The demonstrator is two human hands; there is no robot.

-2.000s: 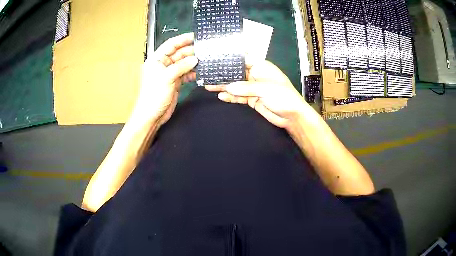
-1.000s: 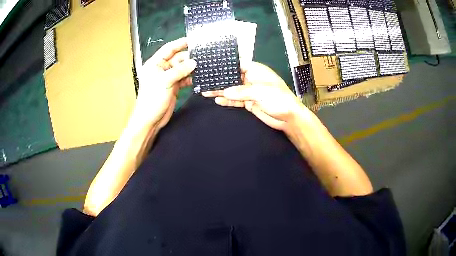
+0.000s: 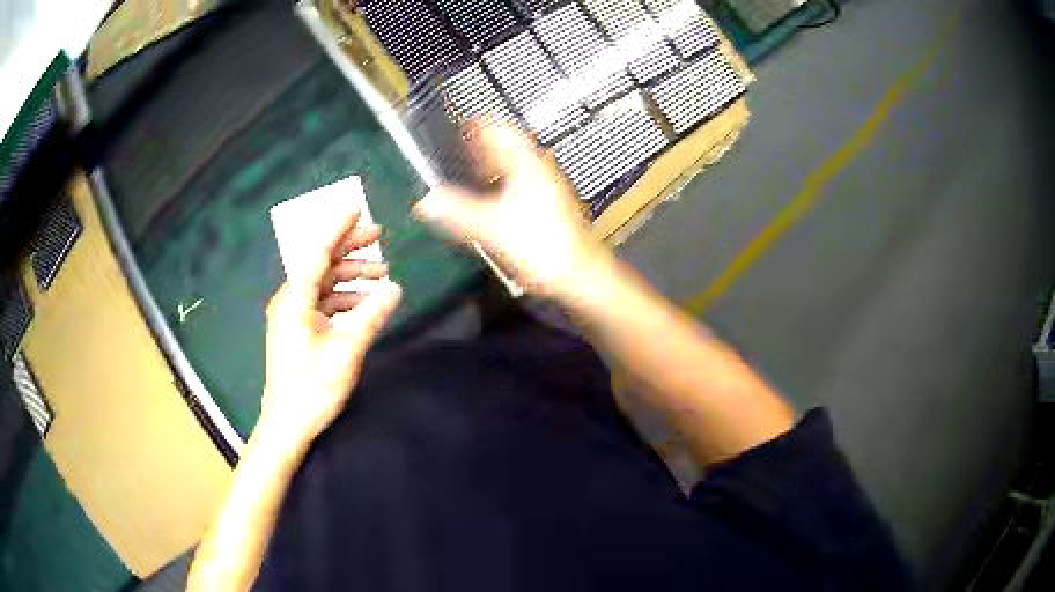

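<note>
My left hand (image 3: 324,335) is in the middle left with fingers curled and slightly apart. No board shows in it. Its fingertips overlap a white sheet (image 3: 312,226) over the green bench; contact is unclear. My right hand (image 3: 521,214) is motion-blurred at the near left side of the laid-out LED boards (image 3: 607,145). A dark, blurred LED board (image 3: 440,133) lies between its thumb and fingers and appears gripped. The hand hides part of this board and the near left corner of the rows.
Tan cardboard (image 3: 110,405) is at the left, with several boards (image 3: 56,241) along its far edge. A pale metal edge (image 3: 145,306) runs beside it. Ragged cardboard (image 3: 677,156) shows under the right boards. Grey floor with a yellow line (image 3: 810,185) is at the right.
The view has turned right. The board has left the space between both hands and moved right with my right hand to the laid-out boards. My left hand has let go of it.
</note>
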